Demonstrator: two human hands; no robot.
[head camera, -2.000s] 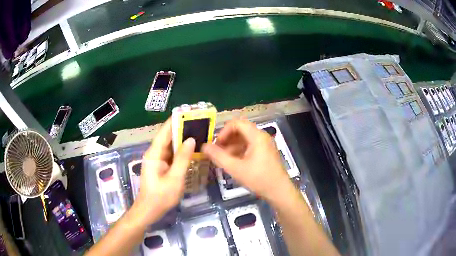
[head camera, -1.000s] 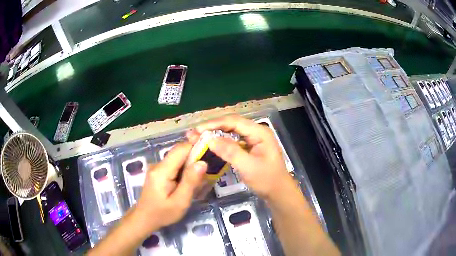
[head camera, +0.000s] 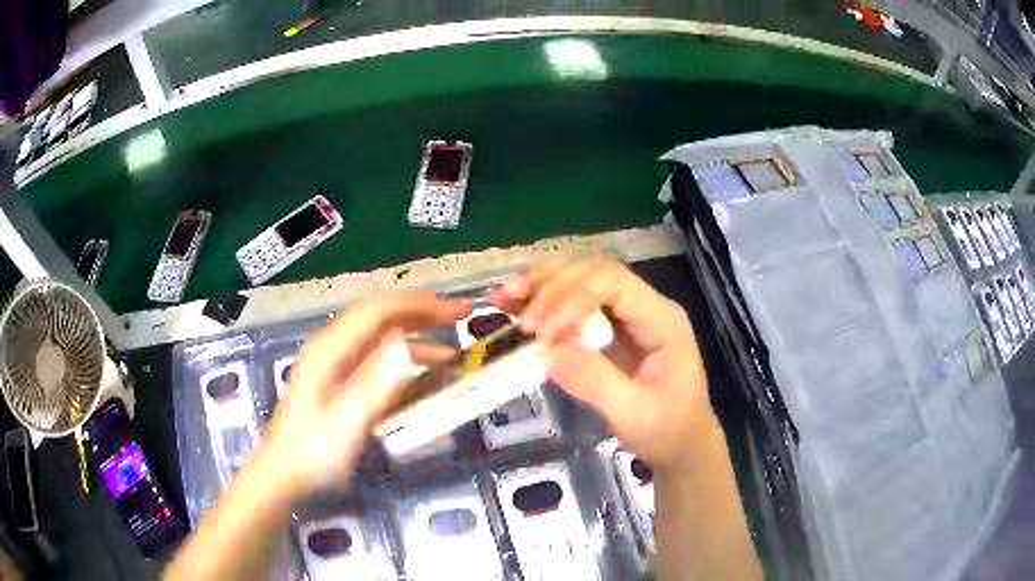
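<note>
A phone body (head camera: 460, 401) with a yellow frame edge is held sideways above the tray, its white long side towards me; the image is blurred there. My left hand (head camera: 352, 369) grips its left end. My right hand (head camera: 619, 346) grips its right end, with the fingers over the top. The fingers hide much of the phone. Below, a clear blister tray (head camera: 267, 542) holds white phone parts (head camera: 539, 511) with dark oval openings.
Several finished handsets (head camera: 440, 184) lie on the green conveyor belt (head camera: 568, 136). At left are a desk fan (head camera: 51, 358), a lit smartphone (head camera: 134, 482) and a small black block (head camera: 225, 308). At right, a foam sheet (head camera: 840, 340) covers front housings (head camera: 766, 174), beside another tray of parts (head camera: 990, 255).
The held phone has turned from upright, screen facing me, to lying sideways, edge-on. Both hands have shifted their grip along it. The handsets on the belt have moved right.
</note>
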